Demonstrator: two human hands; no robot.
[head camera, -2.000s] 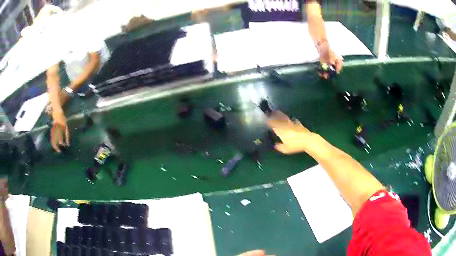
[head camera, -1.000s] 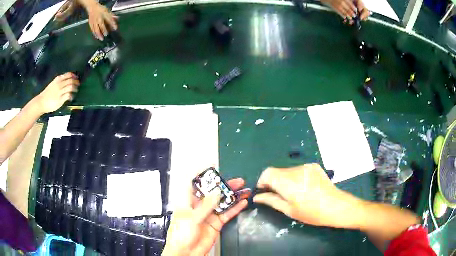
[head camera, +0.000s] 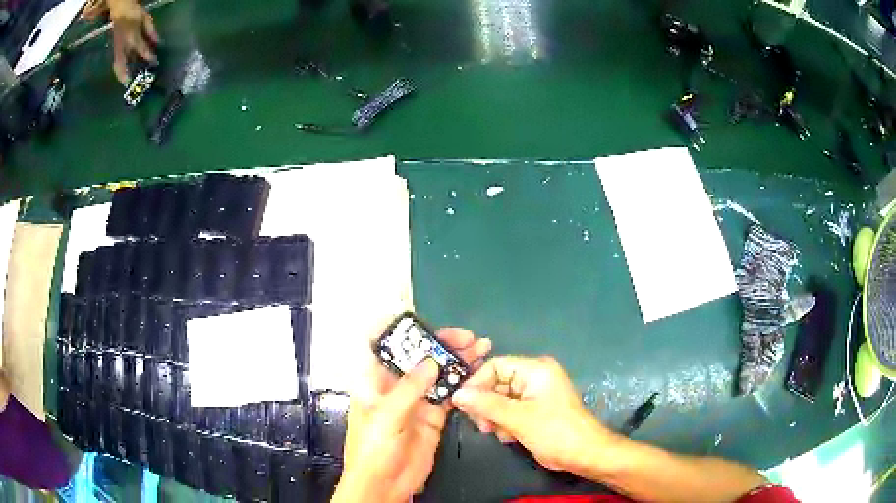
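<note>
My left hand (head camera: 398, 427) holds a black bottom housing with a circuit board (head camera: 408, 351) seated in it, pale parts facing up, near the front of the green bench. My right hand (head camera: 521, 408) is at the lower right end of the housing, thumb and index finger pinched together there. Whether they grip the housing end or its cord is too small to tell. A thin black cord end (head camera: 641, 414) lies on the bench beside my right forearm.
Rows of black top covers (head camera: 196, 270) lie at left on a white board (head camera: 364, 226), with a small white sheet (head camera: 243, 356) on them. At right are a white sheet (head camera: 668, 231), striped glove (head camera: 764, 295), phone (head camera: 811, 344) and fan (head camera: 884, 295). Another person's hand (head camera: 131, 37) is over the belt.
My right hand has reached over the belt, come back, and moved in against the housing end. The housing in my left hand has shifted slightly. The bundled cord on the belt has moved left.
</note>
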